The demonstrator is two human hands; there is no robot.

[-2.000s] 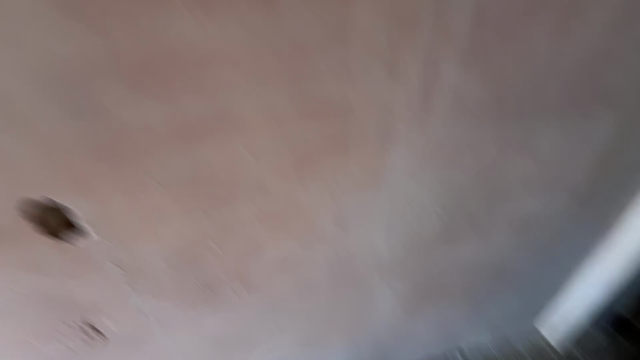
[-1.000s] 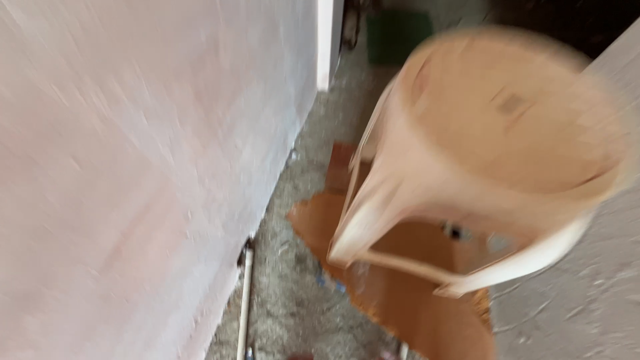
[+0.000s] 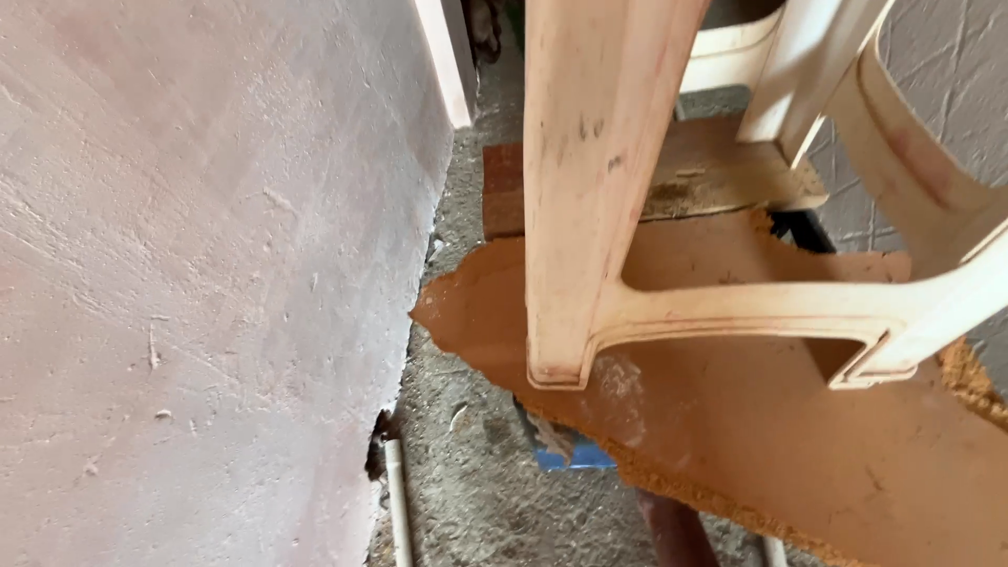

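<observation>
Neither my left hand nor my right hand shows in the head view. A cream plastic stool (image 3: 591, 181) with worn, scuffed legs fills the upper right, its seat out of frame. Its nearer legs come down over an orange-brown broken board (image 3: 732, 441) with a crumbly edge; whether they touch it I cannot tell. Behind them, another stool leg meets a wooden plank (image 3: 724, 169). Below the board's near edge a blue object (image 3: 579, 455) and a dark reddish, long object (image 3: 673, 528), not clearly identifiable, are partly hidden.
A rough plastered wall (image 3: 213, 276) runs down the left, with a white frame edge (image 3: 445, 59) at its far end. A pale pipe (image 3: 398, 504) lies beside it on rough concrete floor (image 3: 480, 480). A grey scored wall (image 3: 937, 94) stands at right.
The view has swung from the wall down to the floor and the stool. The stool's seat, visible one second ago, is out of frame now, and its legs span more of the view.
</observation>
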